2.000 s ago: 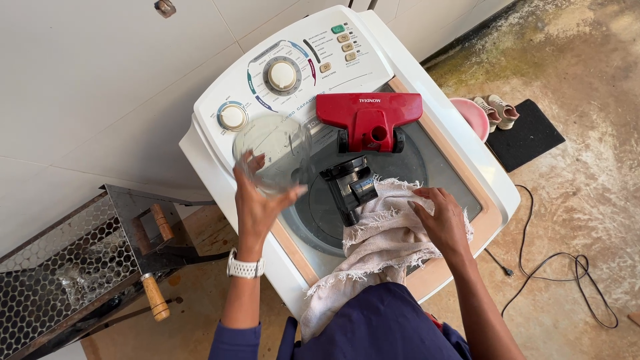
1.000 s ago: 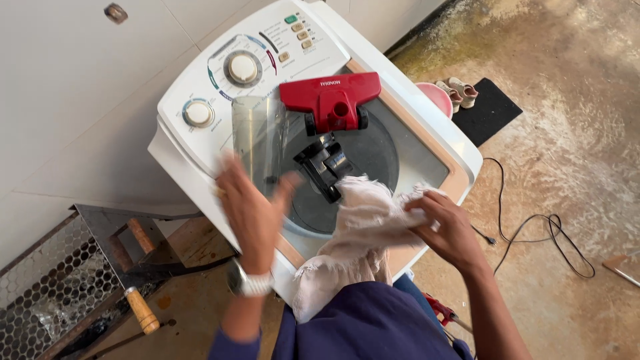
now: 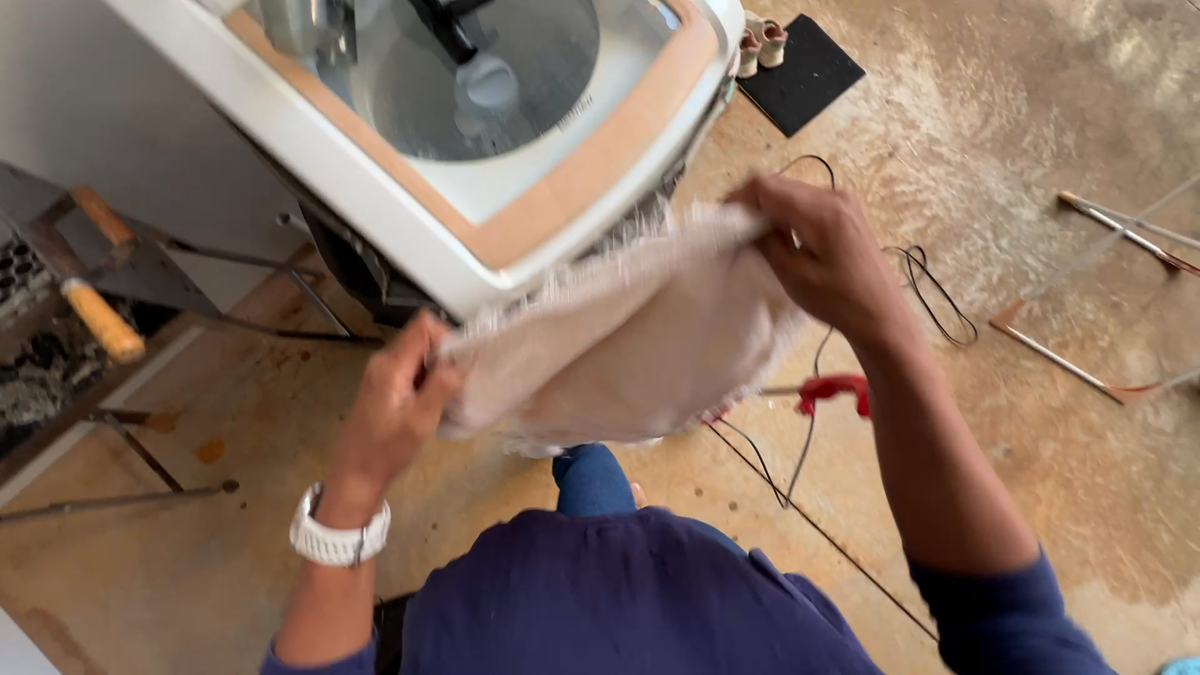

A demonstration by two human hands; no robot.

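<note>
A pale cloth with frayed edges point(image 3: 619, 337) is stretched between my two hands, in front of the washing machine point(image 3: 562, 202). My left hand point(image 3: 398, 398), with a white watch on the wrist, grips its left corner. The upper right corner is pinched in my right hand point(image 3: 820, 248). On the machine's glass lid lies a black plastic part point(image 3: 445, 28), only partly in view at the top edge. A clear plastic container point(image 3: 305, 28) stands to its left, also cut off. The cloth is somewhat blurred.
On the left is a metal grill stand with a wooden handle point(image 3: 103, 319). Shoes point(image 3: 764, 45) rest by a black mat point(image 3: 802, 75) on the floor. A black cable point(image 3: 937, 295) and a red object point(image 3: 834, 392) are at right, with a metal-legged frame point(image 3: 1059, 356) farther off.
My left hand has let go of the clear container and now holds the cloth. The cloth has come off the machine and is spread between both hands. The view has shifted down.
</note>
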